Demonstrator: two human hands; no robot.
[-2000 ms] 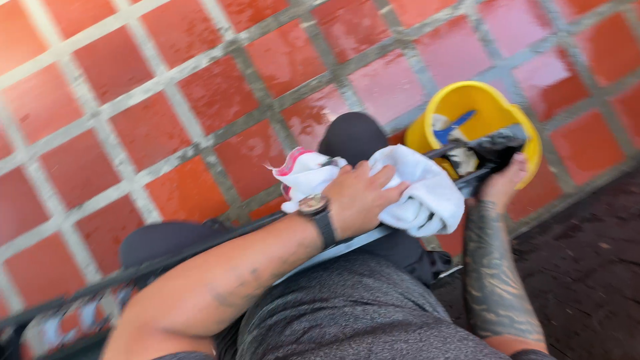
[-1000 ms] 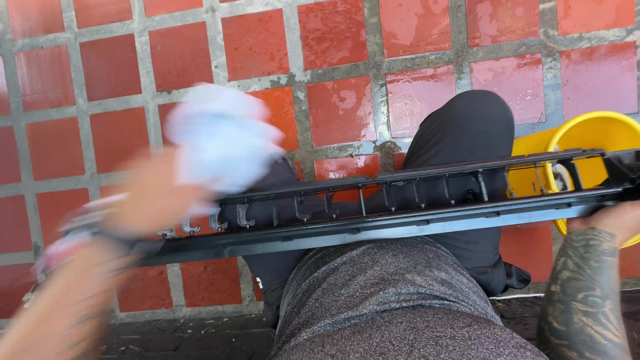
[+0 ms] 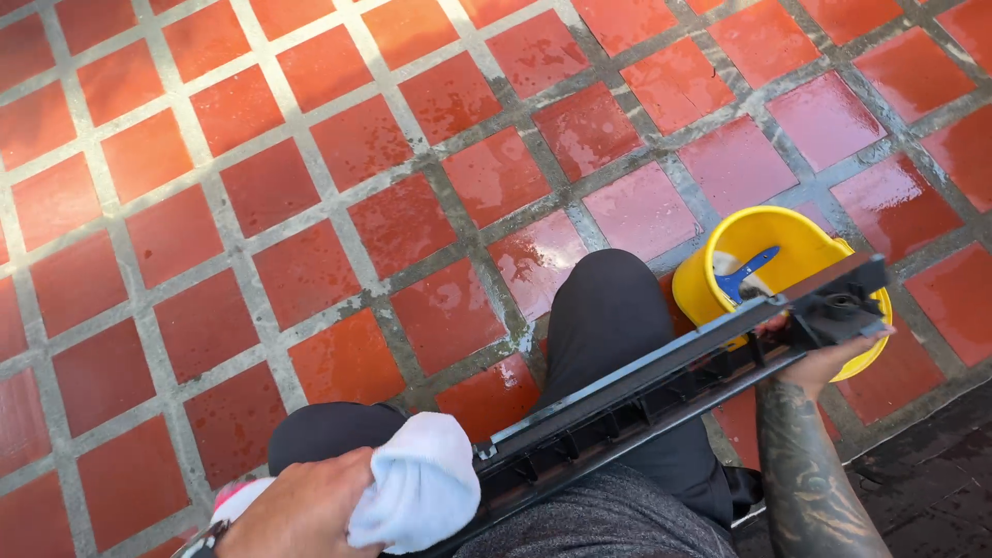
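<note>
A long black ribbed plastic housing lies slantwise across my lap, its far right end raised over a yellow bucket. My right hand grips that end from below, close to the bucket's rim. At the lower left, my left hand is closed on a white cloth, which rests against the housing's near end and hides it. A bit of pink-edged cloth shows beside the left wrist. Inside the bucket a blue-handled brush leans against the wall.
Red square tiles with grey grout make up the floor, with wet patches near the bucket. My knees in dark trousers lie under the housing. A dark paved strip runs along the lower right.
One second ago the cloth was blurred above the housing's left part; now it is against its left end. The housing has tilted in view, partly as the view turned.
</note>
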